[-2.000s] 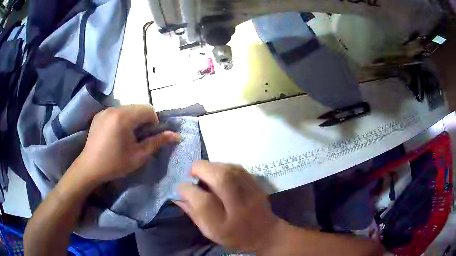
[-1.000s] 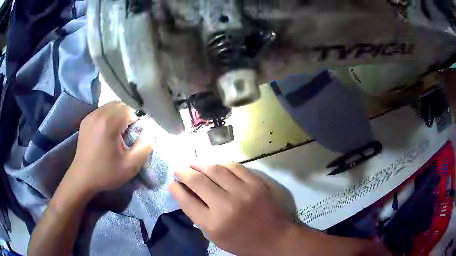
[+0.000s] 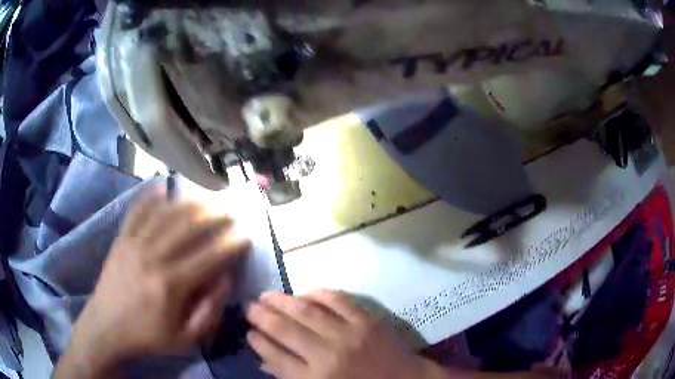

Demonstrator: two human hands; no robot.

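Observation:
The grey-blue garment panel (image 3: 100,218) is bunched on the left and runs up under the head of the sewing machine (image 3: 355,63). A thin dark band (image 3: 275,240) lines its right edge. My left hand (image 3: 166,277) is blurred and lies over the panel, left of the band; its grip is unclear. My right hand (image 3: 326,337) holds the panel's lower right edge and dark cloth down with its fingers; its thumb is hidden. The presser foot area (image 3: 240,174) is glaring, and the needle cannot be made out.
A grey-blue fabric tongue (image 3: 466,159) lies under the machine arm. Black thread snips (image 3: 505,220) lie on the white table (image 3: 355,274), above a printed ruler scale (image 3: 474,289). A red basket (image 3: 659,277) with dark cloth stands at the lower right.
The panel and both hands first moved up to the machine head. Since then my left hand has shifted right and down, my right hand down, and the panel's dark-banded edge now shows below the presser foot.

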